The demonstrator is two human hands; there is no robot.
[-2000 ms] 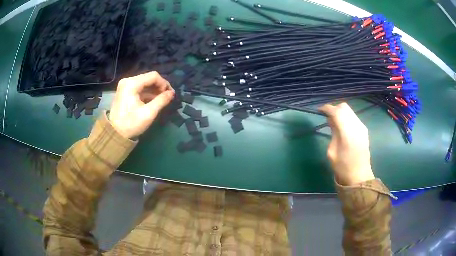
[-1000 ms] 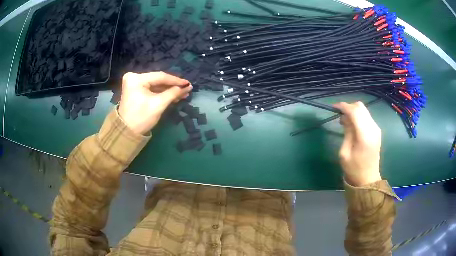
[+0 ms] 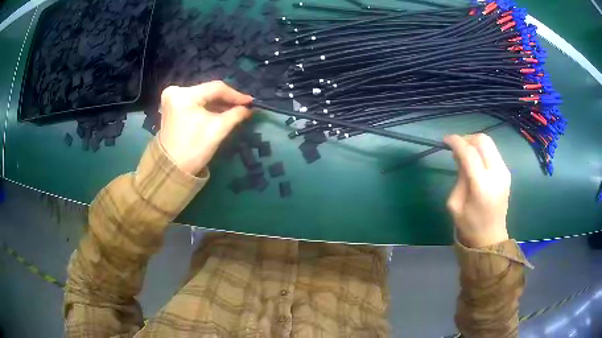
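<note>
A black cable lead [image 3: 356,127] is stretched between my two hands above the bench, sloping down to the right. My left hand [image 3: 204,119] pinches its left end between thumb and fingertips. My right hand [image 3: 478,185] grips it near its right end. Whether a black square is also in my left fingertips cannot be told. Loose black squares [image 3: 253,158] lie below and right of my left hand. The cable bundle [image 3: 409,72] lies behind the held lead, with pale tips at the left and red and blue ends [image 3: 538,86] at the right.
A shallow tray [image 3: 140,66] full of black squares stands at the far left, with a heap of squares [image 3: 204,43] beside it. A dark strip [image 3: 416,158] lies at an angle below the bundle. The green bench's front edge [image 3: 297,239] runs close to my body.
My left hand has moved right and is now pinching the lead's left end. My right hand has shifted slightly right and still holds the lead.
</note>
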